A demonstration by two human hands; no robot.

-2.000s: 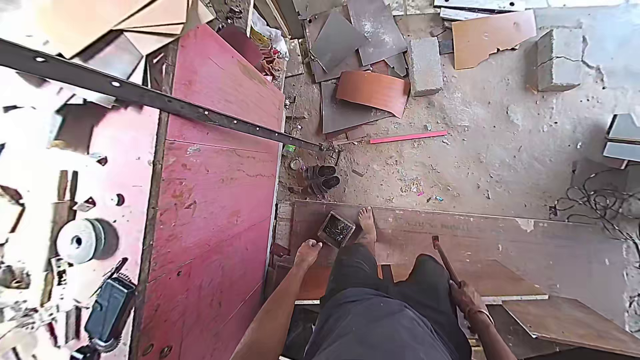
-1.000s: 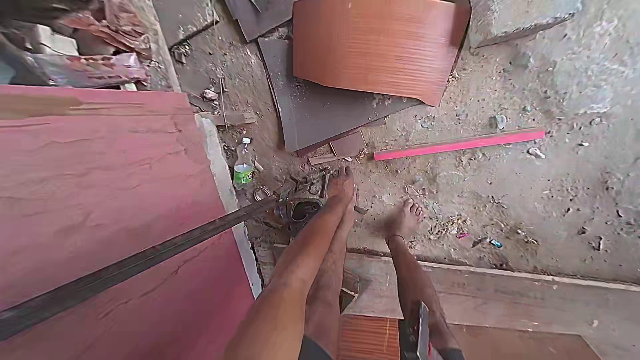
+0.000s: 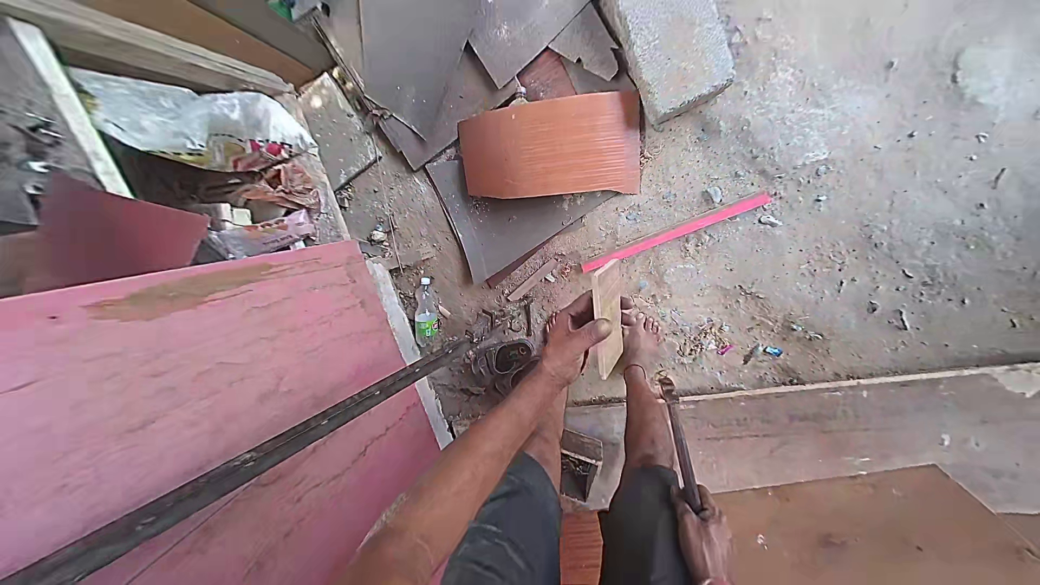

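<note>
My left hand [image 3: 574, 341] grips a small flat piece of wood [image 3: 608, 321], thumb on its near face, held above my bare feet. Low on the right, my right hand [image 3: 704, 532] is closed around the handle of a hammer [image 3: 681, 443], whose head points away from me beside my right shin. Between my legs stands a small wooden box [image 3: 582, 463] with small dark things in it, too small to name. A pink-edged strip [image 3: 678, 231] lies on the dusty ground just beyond the held wood.
A pink board [image 3: 203, 390] fills the left side, crossed by a long dark metal bar [image 3: 268, 459]. A plastic bottle [image 3: 426, 313] stands beside it. Ahead lie a curved laminate sheet [image 3: 552, 146], dark sheets and a concrete block [image 3: 670, 57]. A brown board [image 3: 861, 520] lies at right.
My left hand now holds a piece of wood out in front; two seconds ago it was beside the small box. One second ago it reached down near my feet. The view has shifted a lot.
</note>
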